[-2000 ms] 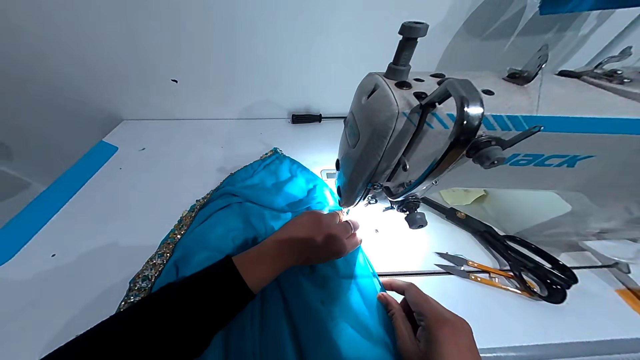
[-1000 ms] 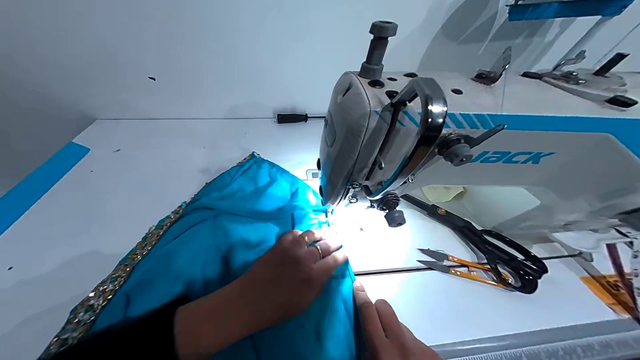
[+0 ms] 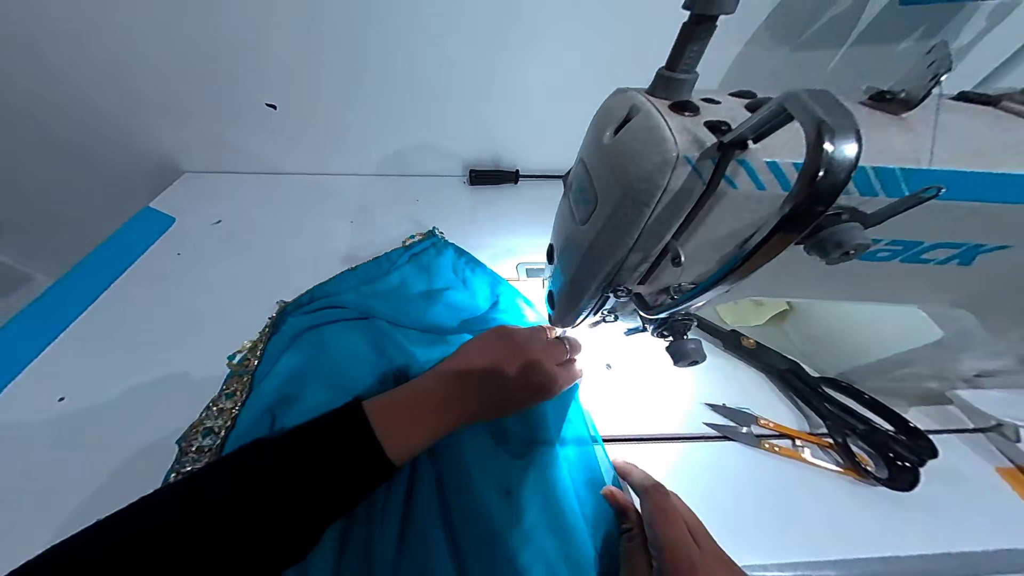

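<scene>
Turquoise fabric (image 3: 384, 344) with a sequined gold border (image 3: 220, 416) along its left edge lies on the white table, its right edge under the head of a Jack sewing machine (image 3: 632, 192). My left hand (image 3: 512, 368), with rings on its fingers, rests on the cloth close to the lit needle area, fingertips bent at the edge; the needle itself is hidden. Lower down, my right hand (image 3: 664, 520) pinches the fabric's right edge between thumb and fingers.
Black-handled scissors (image 3: 864, 432) and orange-handled thread snips (image 3: 792, 444) lie right of the needle area. Behind the machine head is a screwdriver (image 3: 494, 177). Blue tape (image 3: 88, 288) runs along the table's left edge, and a wall stands behind.
Since a second ago, my left hand has moved up closer to the needle area. The view has shifted somewhat.
</scene>
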